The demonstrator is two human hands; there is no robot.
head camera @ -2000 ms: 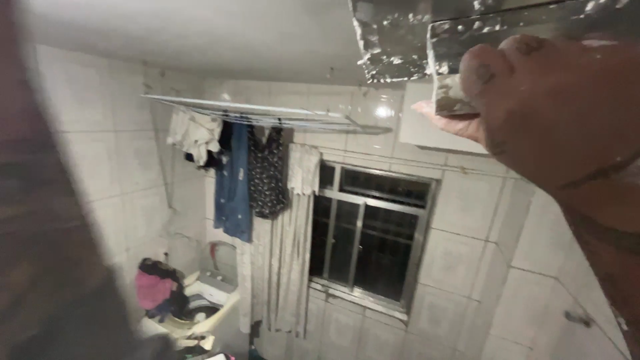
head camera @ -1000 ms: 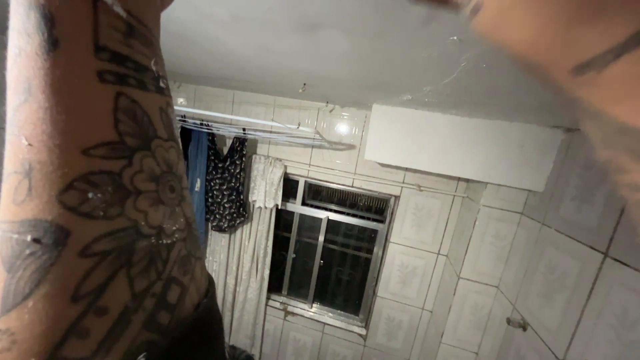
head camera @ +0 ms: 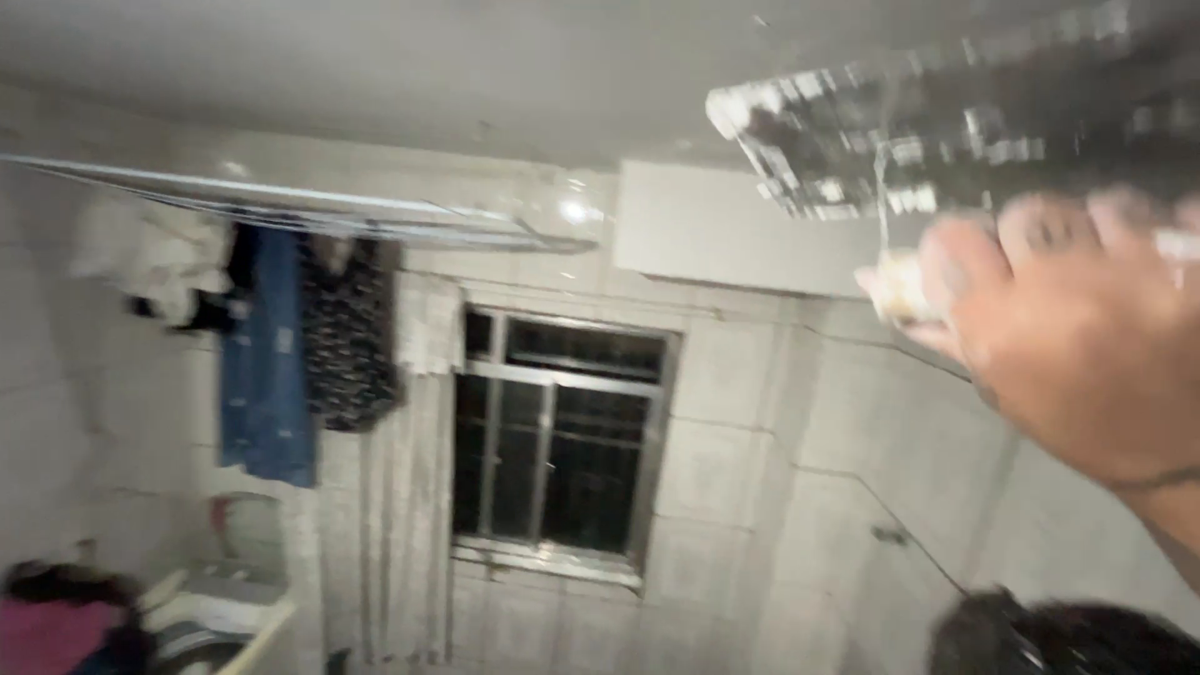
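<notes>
At the upper right, my right hand (head camera: pixel 1059 319) is raised with its fingers closed around the pale handle (head camera: pixel 902 286) of a plastering trowel. The trowel's wide dark blade (head camera: pixel 937 141) lies above the fingers, close below the grey ceiling (head camera: pixel 525 66); whether it touches is unclear. White, wet-looking smears cover parts of the blade and its edge. Motion blurs both hand and tool. My left hand is out of view.
A drying rack (head camera: pixel 375 211) with hanging clothes (head camera: pixel 267 356) is at the left. Behind are a white boxed ledge (head camera: pixel 712 225), a metal-framed window (head camera: pixel 553 450) and a curtain (head camera: pixel 403 525). A dark rounded shape (head camera: pixel 1059 637) stands low right.
A tattooed forearm that filled the left side one second ago has left the view. The hand and trowel, out of sight then, show again at the upper right, as two seconds ago.
</notes>
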